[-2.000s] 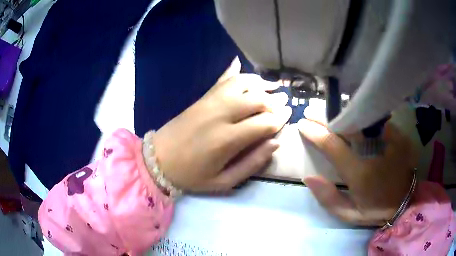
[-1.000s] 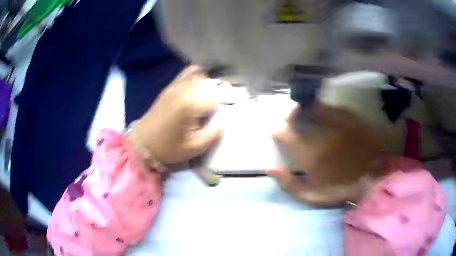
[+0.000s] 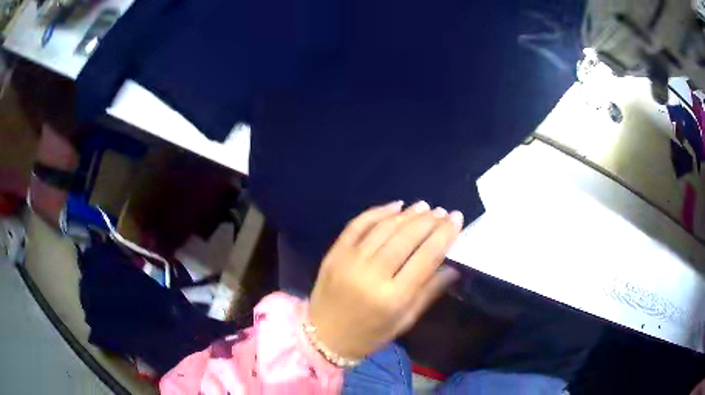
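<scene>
A large navy fabric panel lies across the machine table, its lower left part hanging over the front edge. My left hand, in a pink sleeve with a beaded bracelet, is at the panel's lower edge, palm down. Its fingertips touch the cloth and the thumb is lower, apart from them; whether cloth is gripped is hidden. A sliver of skin at the bottom right corner may be my right hand; it is too cut off to tell. The sewing machine head is at the top right, with the lit needle area beside the panel's edge.
The white table edge slants down to the right. Below left are a dark fabric heap, a blue object with a white cord, and a box. Dark and magenta scraps lie at the right. Jeans-clad legs are below.
The view has swung left and down. My left hand has left the needle area for the table's front edge. My right hand has left the needle area. The panel now spreads across the middle.
</scene>
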